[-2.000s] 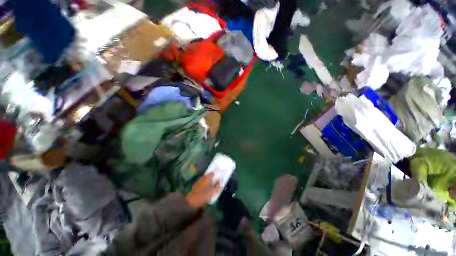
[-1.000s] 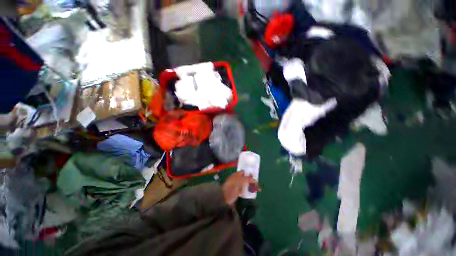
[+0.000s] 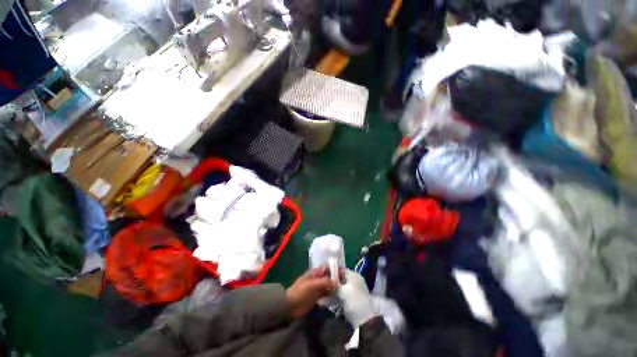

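A small white packet or folded cloth (image 3: 325,249) is held up low in the middle of the view. My left hand (image 3: 308,291), bare, comes from the lower left and grips its lower left part. My right hand (image 3: 357,301), in a white glove, meets it from the lower right, its fingers closed at the packet's lower end beside the left fingertips. Glove and packet are both white and blurred, so their border is hard to tell.
A red crate (image 3: 288,240) with white cloth stands left, an orange-red bundle (image 3: 150,263) beside it. Beyond are a sewing machine table (image 3: 157,104) and a checked panel (image 3: 325,96). Dark and white cloth heaps (image 3: 489,52) line the right of the green aisle (image 3: 342,181).
The view has moved forward along the aisle; the red crate is nearer and the machine table shows. My gloved right hand has come in and joined my left hand at the packet.
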